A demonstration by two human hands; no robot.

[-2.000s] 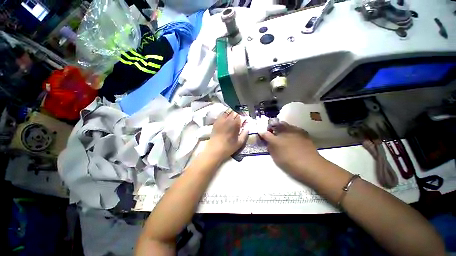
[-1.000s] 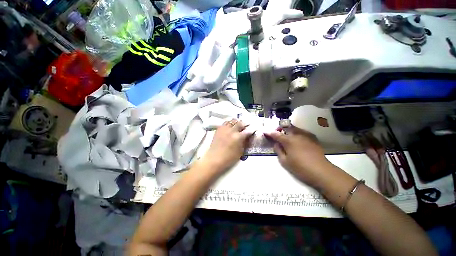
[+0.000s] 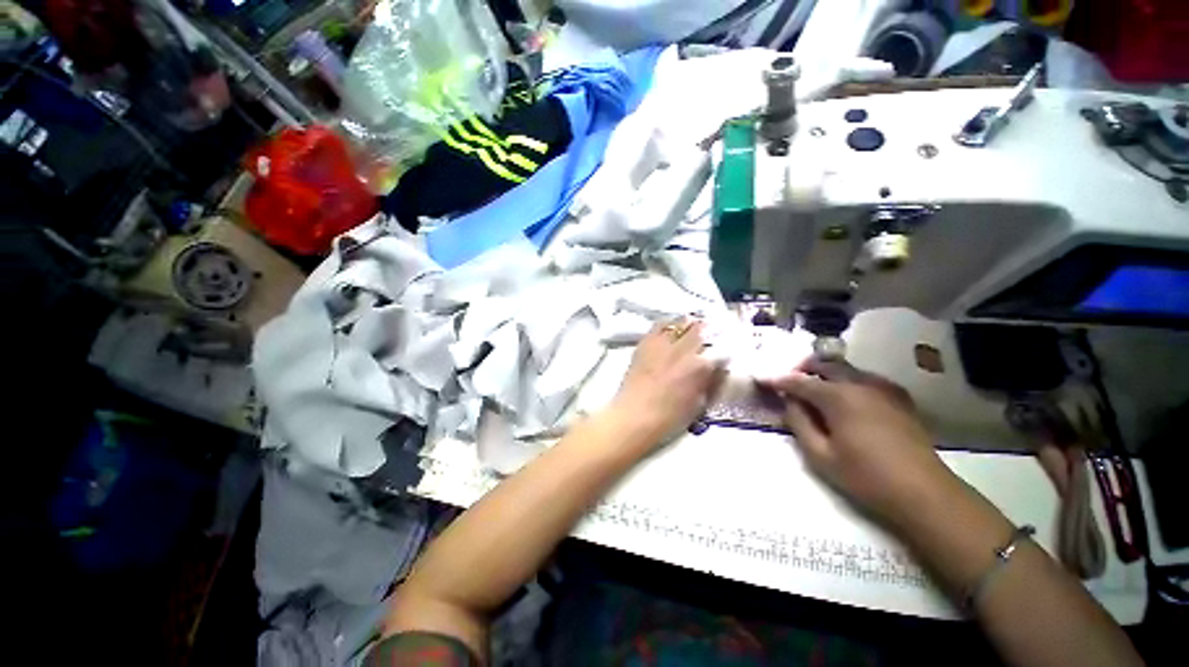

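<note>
A small whitish cut piece lies under the presser foot of the white sewing machine. My left hand rests on the left side of the piece, fingers bent, a ring on one finger. My right hand is at the right side, its thumb and fingertips close together at the piece's edge. The fabric between the fingertips is overexposed, so the exact grip is hard to see. The shiny needle plate area shows between the hands.
A heap of grey cut pieces lies left of the needle and hangs over the table edge. Behind it are blue fabric, a black garment with yellow stripes and a red bag. A cord bundle and red-handled tool lie right.
The whole view has shifted, so the machine, heap and hands appear farther right and lower. Both hands stay beside the needle at the whitish piece.
</note>
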